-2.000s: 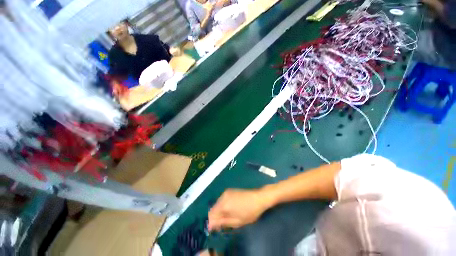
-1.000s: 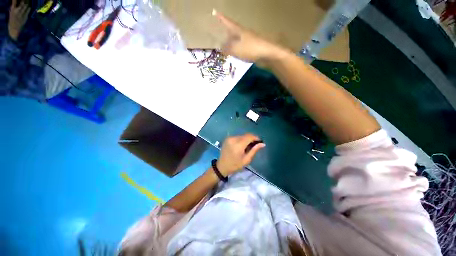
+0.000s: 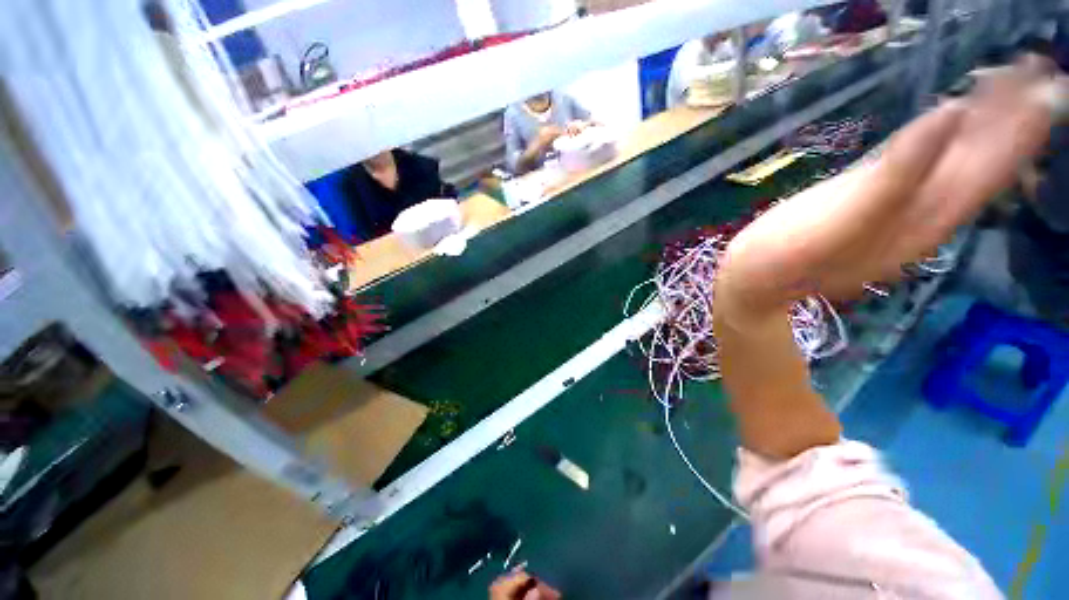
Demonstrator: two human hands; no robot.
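Note:
My right hand is raised at the upper right, blurred, beyond the wire heap; whether it holds anything cannot be told. My left hand shows only in part at the bottom edge, beside thin silvery metal pieces. A dark heap, seemingly black housings, lies blurred on the green bench to its left. The white-red cable leads lie tangled at centre right, partly hidden by my right arm. A knife with a pale handle lies on the green surface.
A white strip crosses the bench. A grey rack post and cardboard stand at left, under hanging white and red wires. Yellow bands lie beyond the strip. Seated people work opposite; a blue stool is at right.
The view has swung from the white sheet back towards the rack and wire heap. My right hand has moved from over the cardboard to the far upper right; my left hand is now mostly cut off.

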